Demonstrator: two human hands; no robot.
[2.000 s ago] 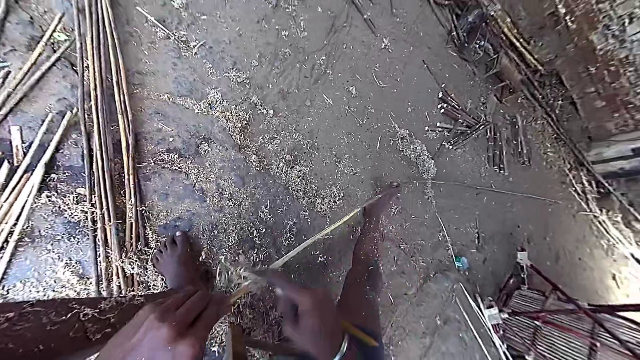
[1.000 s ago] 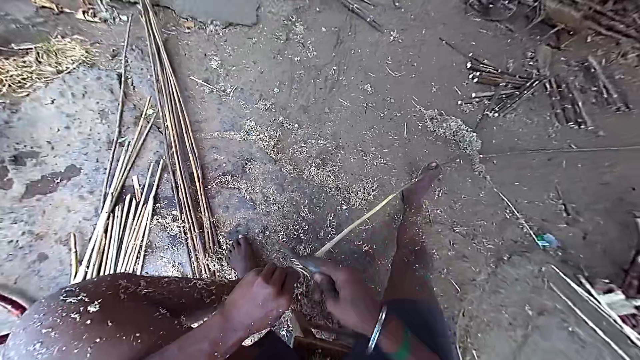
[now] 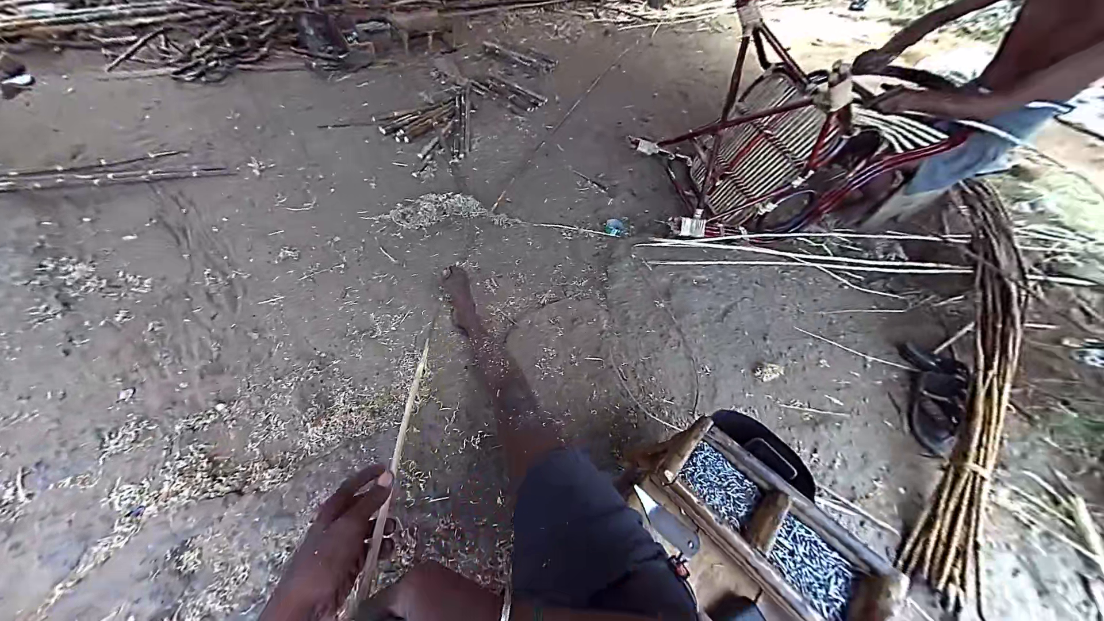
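Note:
My left hand (image 3: 345, 526) is at the bottom, left of centre, with thumb and fingers closed on a pale cane strip (image 3: 404, 431). The strip slants up from the hand, and its upper part lies near my bare foot (image 3: 461, 302). Low at the bottom edge, my right hand (image 3: 431, 595) is partly cut off, a bracelet at its wrist; its fingers and anything in them are hidden. A wooden box (image 3: 724, 535) filled with small nails stands right of my knee. A grey metal blade (image 3: 671, 524) lies on its near side.
At the upper right a person's hands and arms (image 3: 1009, 95) are at a red-brown cane frame (image 3: 733, 147). Below are a tied bundle of canes (image 3: 992, 371), sandals (image 3: 936, 397) and long pale strips (image 3: 802, 259). Cut sticks (image 3: 431, 121) and shavings (image 3: 431, 210) lie on the ground.
The view has swung far to the right, showing the nail box and the other person. My hands were close together on the strip; my right hand is now low at the frame's edge.

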